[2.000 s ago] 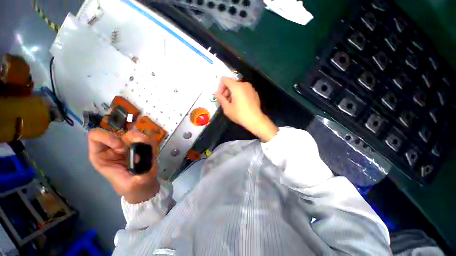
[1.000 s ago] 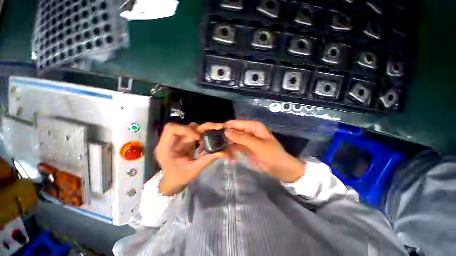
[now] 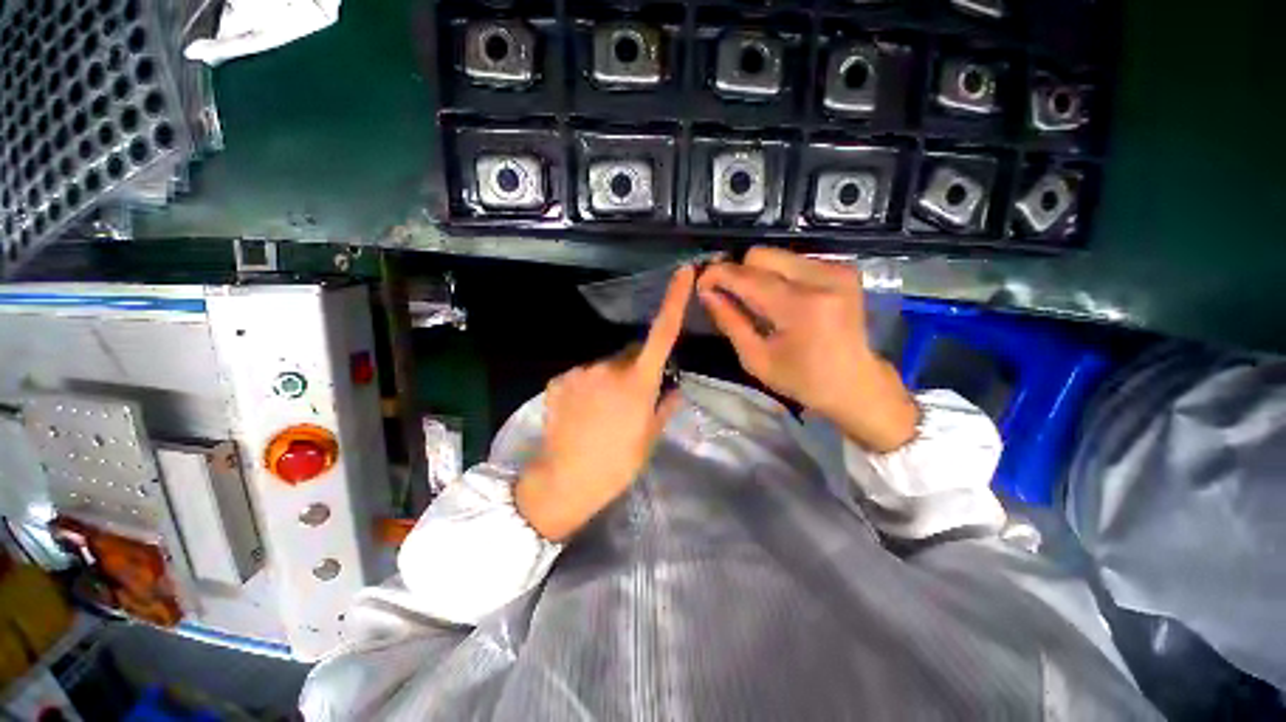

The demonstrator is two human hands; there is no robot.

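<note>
My left hand point(image 3: 599, 430) is bent, its index finger stretched up to the bench edge. A small dark part point(image 3: 670, 378), apparently the black housing, shows at its palm side, mostly hidden by the fingers. My right hand point(image 3: 818, 339) has thumb and index fingertips together at the bench edge, touching or almost touching the left index fingertip. Whether they pinch anything is too small to tell. The clear film point(image 3: 628, 296) hangs over the bench edge behind the fingertips; its rings are hidden.
A black blister tray point(image 3: 677, 233) with housings lies on the green bench point(image 3: 325, 141) beyond my hands. Clear part trays point(image 3: 85, 113) and a white wipe point(image 3: 261, 21) are far left. The press machine point(image 3: 254, 339) with a red emergency stop point(image 3: 299, 456) stands left. A blue stool point(image 3: 1044, 423) and grey-sleeved person point(image 3: 1185, 494) are right.
The view has turned towards the bench. My left hand left the machine bed with the housing, and both hands met around it. Now both hands' fingertips are up at the film by the bench edge.
</note>
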